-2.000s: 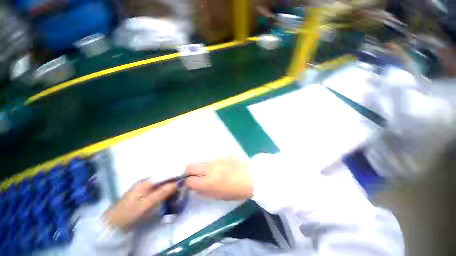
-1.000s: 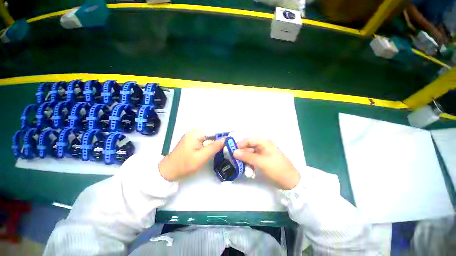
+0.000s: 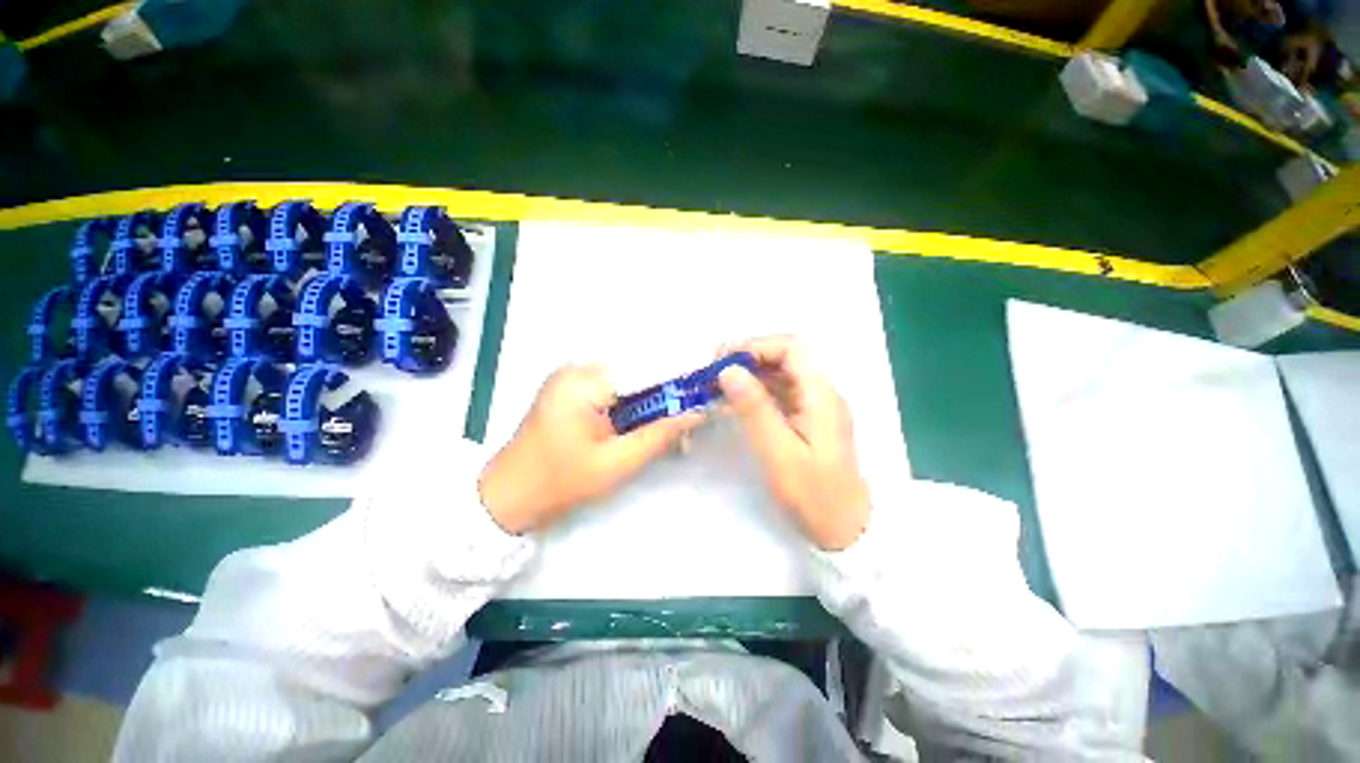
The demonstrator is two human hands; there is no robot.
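A blue wristwatch (image 3: 679, 395) is held between both hands above the white sheet (image 3: 597, 306) in the middle. Its strap shows as a narrow blue band with a lighter blue crosspiece near its middle. The watch case is mostly hidden. My left hand (image 3: 567, 447) grips the left end, with the thumb in front. My right hand (image 3: 798, 440) grips the right end with thumb and fingers. A small pale bit shows at my left fingertips below the strap.
Finished watches (image 3: 328, 418) stand as loops in three rows on a white sheet at left. Another white sheet (image 3: 1178, 477) lies at right. A yellow edge (image 3: 1029, 264) borders the dark green conveyor behind, with white boxes (image 3: 783, 27) beyond. Another person's sleeve shows at lower right.
The watch has been turned from an upright loop with its dark face showing to a nearly level, edge-on band. Both hands still hold it. The view has shifted slightly.
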